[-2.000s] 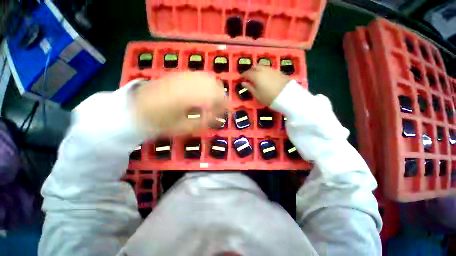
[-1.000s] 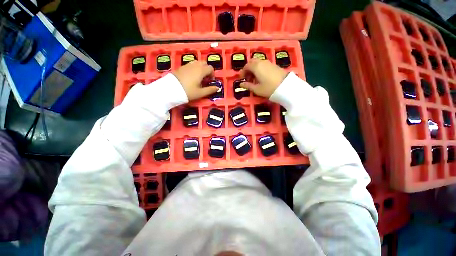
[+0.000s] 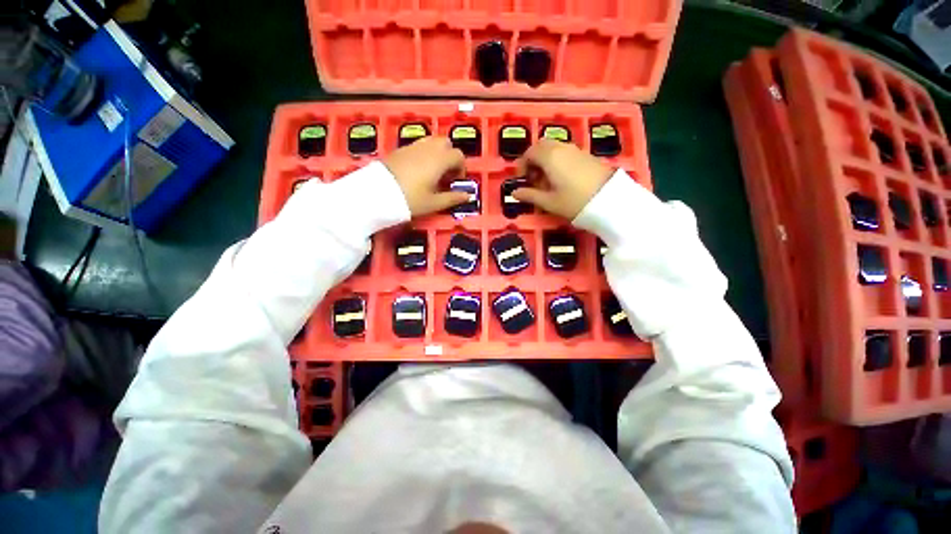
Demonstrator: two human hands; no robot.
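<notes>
A red-orange foam tray (image 3: 448,350) lies in front of me with rows of black smartwatch units in its pockets, many showing a yellow or pale band. My left hand (image 3: 425,175) has its fingers on a smartwatch unit (image 3: 465,198) in the second row from the back. My right hand (image 3: 563,179) has its fingers on another smartwatch unit (image 3: 514,198) one pocket to the right. Both units are in their pockets, partly covered by my fingers. My forearms hide the outer pockets of the middle rows.
A second foam tray (image 3: 490,92) with two black units in its near row lies behind. Tilted stacked foam trays (image 3: 824,224) stand at the right. A blue box (image 3: 156,125) with a clear container (image 3: 71,89) is at the left. Purple clothing (image 3: 42,365) shows at the left edge.
Two seconds ago my left hand was blurred over the tray's left middle; it has moved right and back to the second-row unit. Since one second ago both hands have stayed at the same two units.
</notes>
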